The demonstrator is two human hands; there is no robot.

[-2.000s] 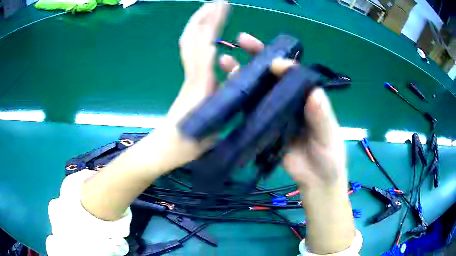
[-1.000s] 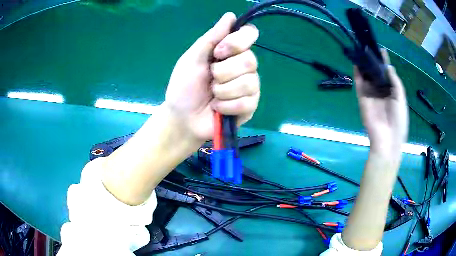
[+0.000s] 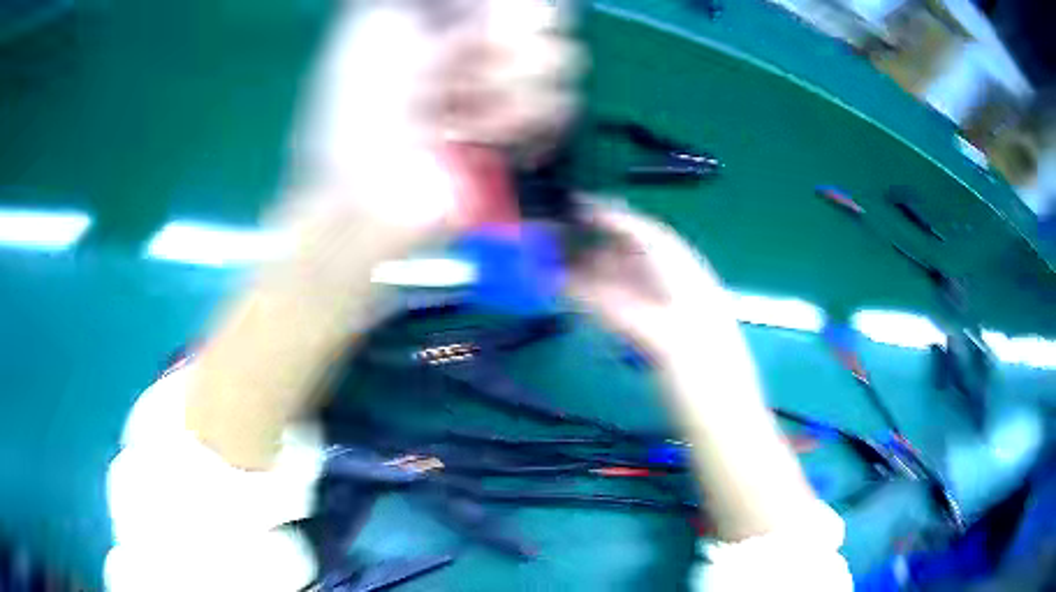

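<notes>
The picture is strongly blurred. My left hand (image 3: 463,87) is closed around clamp lead cables in the upper middle. A red cable section (image 3: 481,185) and blue plugs (image 3: 512,268) hang below its fist. My right hand (image 3: 625,260) is just right of the plugs, beside a dark part; its fingers are too blurred to tell whether it grips that part. Below my hands, a pile of black clamps and cables (image 3: 556,445) with copper teeth (image 3: 446,352) lies on the teal ledge.
A black clamp (image 3: 666,160) lies on the dark green belt (image 3: 764,104) beyond my hands. More leads (image 3: 955,370) lie at the right. Blurred cardboard boxes (image 3: 915,52) stand at the upper right. Something blue (image 3: 938,561) is at the lower right.
My right hand has come left and down from the upper right, close to my left hand. My left hand has moved slightly up and left, still holding the cables. The view has shifted and blurred.
</notes>
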